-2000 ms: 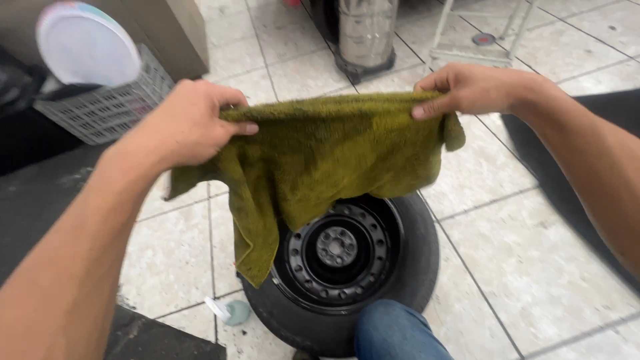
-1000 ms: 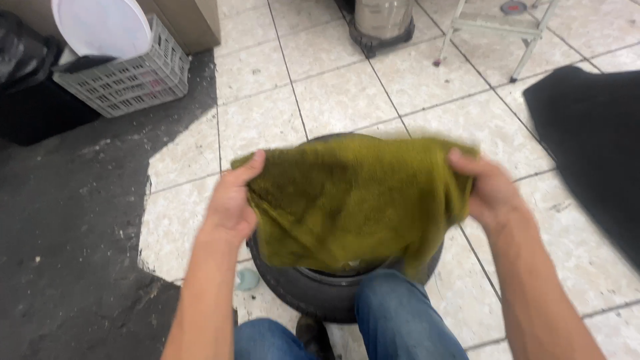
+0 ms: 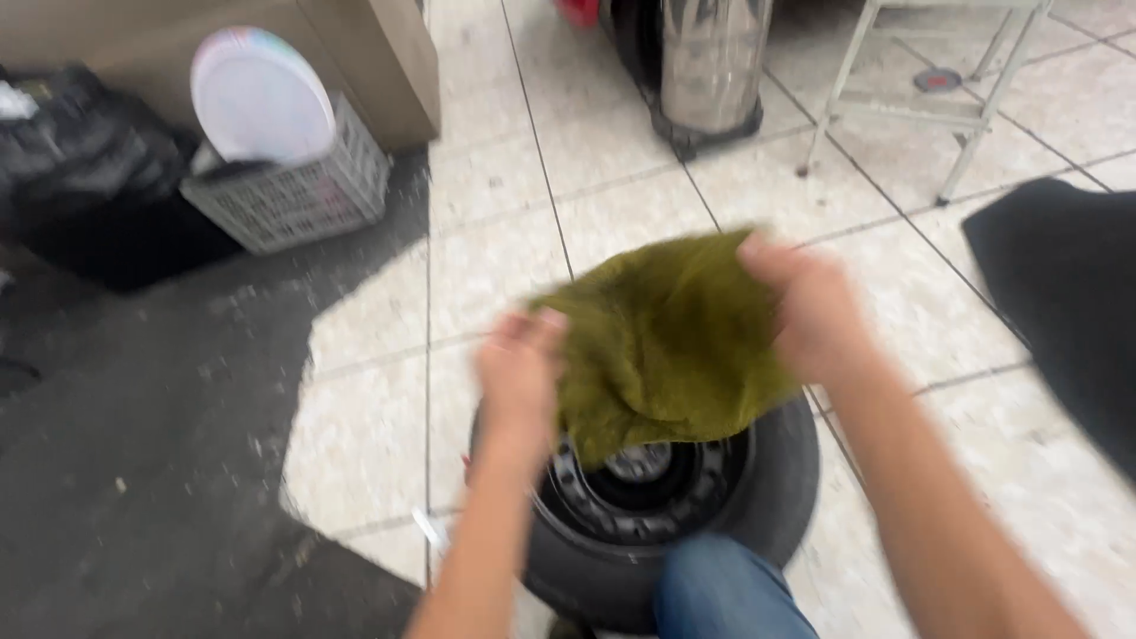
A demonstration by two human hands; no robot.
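Note:
An olive-green cloth [image 3: 666, 346], blurred and bunched, is stretched between my two hands. My left hand [image 3: 524, 364] grips its left edge, and my right hand [image 3: 808, 306] holds the upper right corner. Beneath the cloth a wheel with a black steel rim and rubber tire [image 3: 781, 488] lies flat on the floor; the cloth hides its far part. My knee in blue jeans [image 3: 728, 590] is over the near edge of the tire.
A grey plastic crate [image 3: 293, 209] with a white round lid [image 3: 262, 96] stands at upper left beside a black bag [image 3: 80, 142]. Farther off are a cylindrical container [image 3: 710, 71] and a white metal step stool [image 3: 910, 115]. A black mat [image 3: 1065, 293] lies at right.
The cloth hung wide between my hands two seconds ago; now it is more bunched, with my hands closer together. My right hand has come up higher than my left, and more of the rim shows than one second ago.

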